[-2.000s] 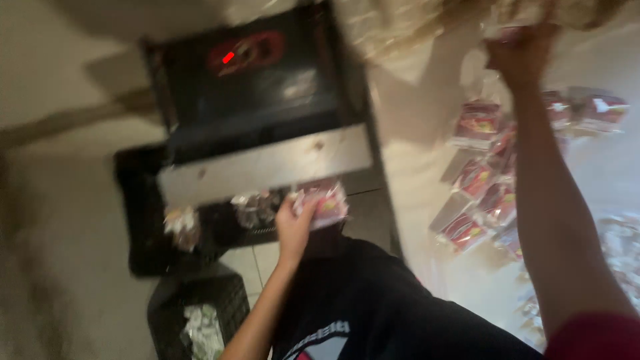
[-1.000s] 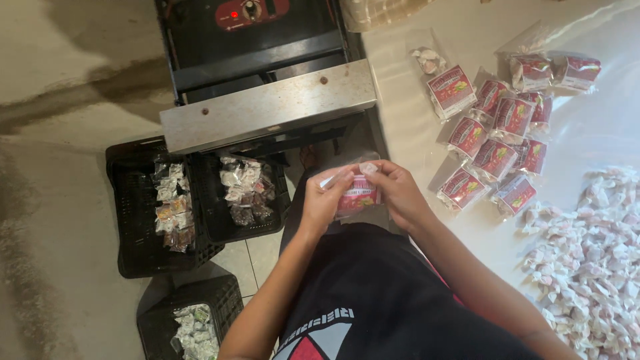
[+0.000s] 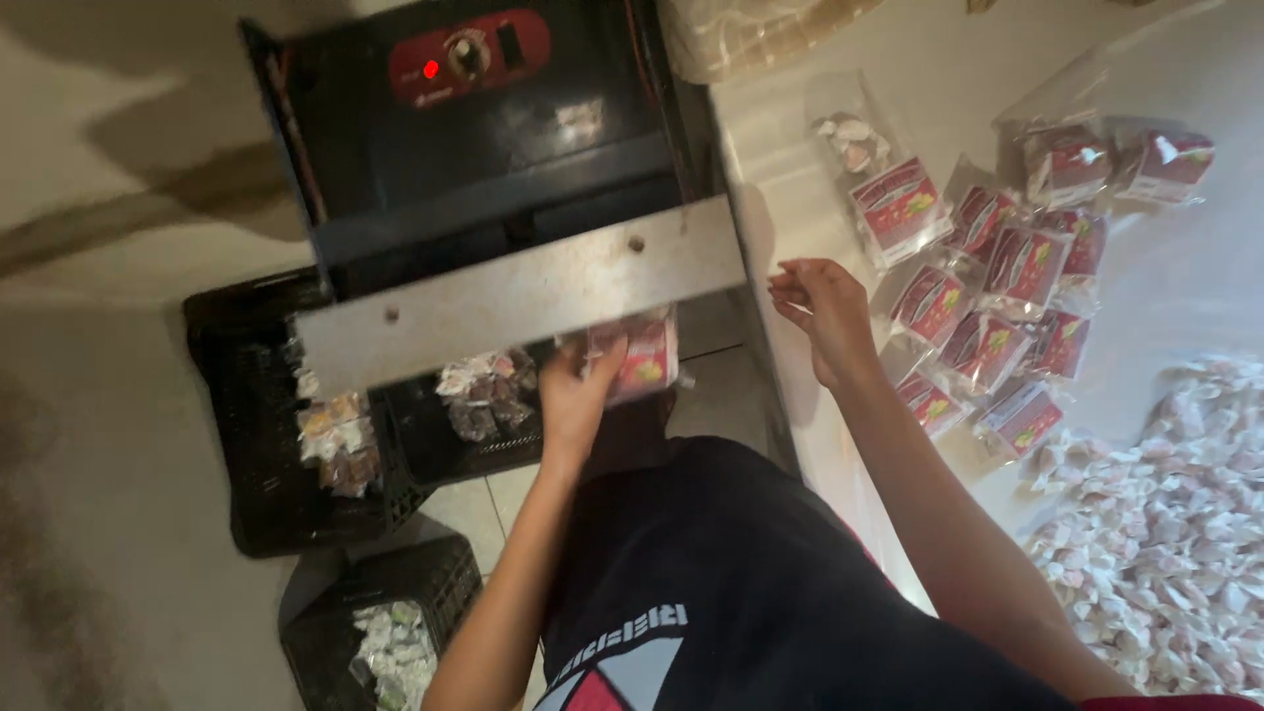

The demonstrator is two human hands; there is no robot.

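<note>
My left hand [image 3: 578,400] grips a clear plastic packet with a red printed label [image 3: 640,357], right below the metal bar [image 3: 523,291] of a black sealing machine [image 3: 474,138]. The packet's upper edge is hidden at the bar. The machine's red light is lit. My right hand [image 3: 822,316] holds nothing; its fingers are bent and parted over the table's left edge, left of several red-labelled packets [image 3: 980,351]. One packet of wrapped sweets [image 3: 897,207] lies with its long clear top pointing up the table.
Black plastic crates [image 3: 247,434] with bagged sweets stand below and left of the machine, and a lower crate [image 3: 326,632] holds more. A pile of white-wrapped sweets [image 3: 1165,533] covers the table's lower right. A clear plastic bag [image 3: 760,35] lies at the table's top left.
One second ago both hands held the packet in front of my body. My left hand has moved it up to the machine's bar; my right hand has let go and moved right, over the table edge.
</note>
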